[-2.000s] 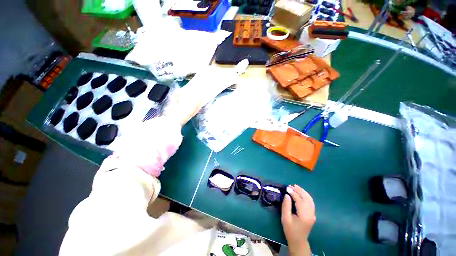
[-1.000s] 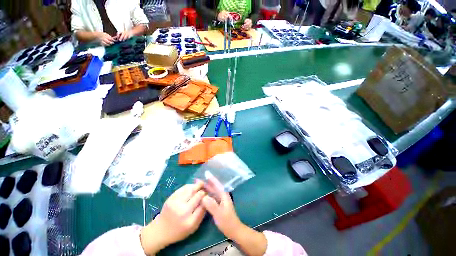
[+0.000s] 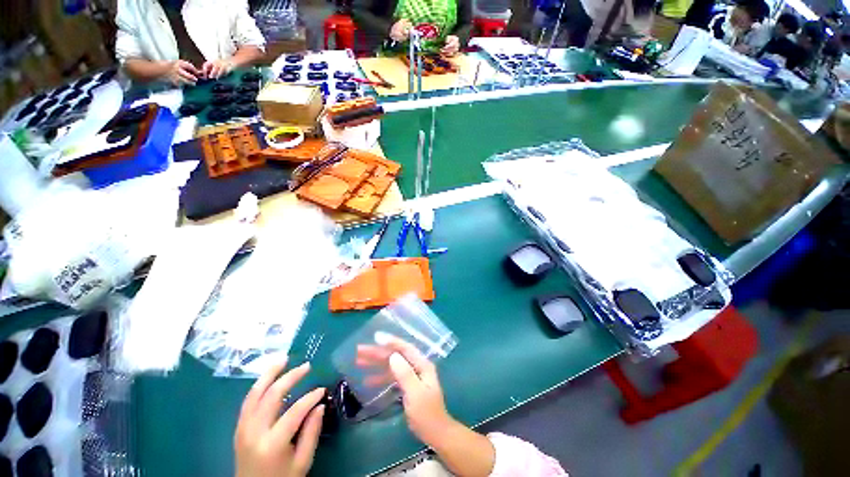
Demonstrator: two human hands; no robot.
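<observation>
My right hand (image 3: 421,396) holds a clear film sheet (image 3: 401,335), with the thumb on top and the other fingers showing through it. My left hand (image 3: 270,424) is spread at the bench front, fingertips at small black housings (image 3: 347,401). One glossy housing shows between my hands, beside the film's lower edge. Whether my left fingers grip a housing is unclear; the hand partly hides them. An orange fixture (image 3: 382,284) lies just behind the film.
A left tray (image 3: 63,373) holds black housings. Two grey-faced housings (image 3: 529,263) lie beside the right tray (image 3: 596,200). Blue-handled pliers (image 3: 411,235), plastic bags (image 3: 261,289) and white backing paper (image 3: 182,289) lie behind. A carton (image 3: 741,158) stands at right. People sit opposite.
My hands, together at the film a second ago, are now apart. The left hand has moved left with its fingers spread; the film remains in my right hand, tilted differently.
</observation>
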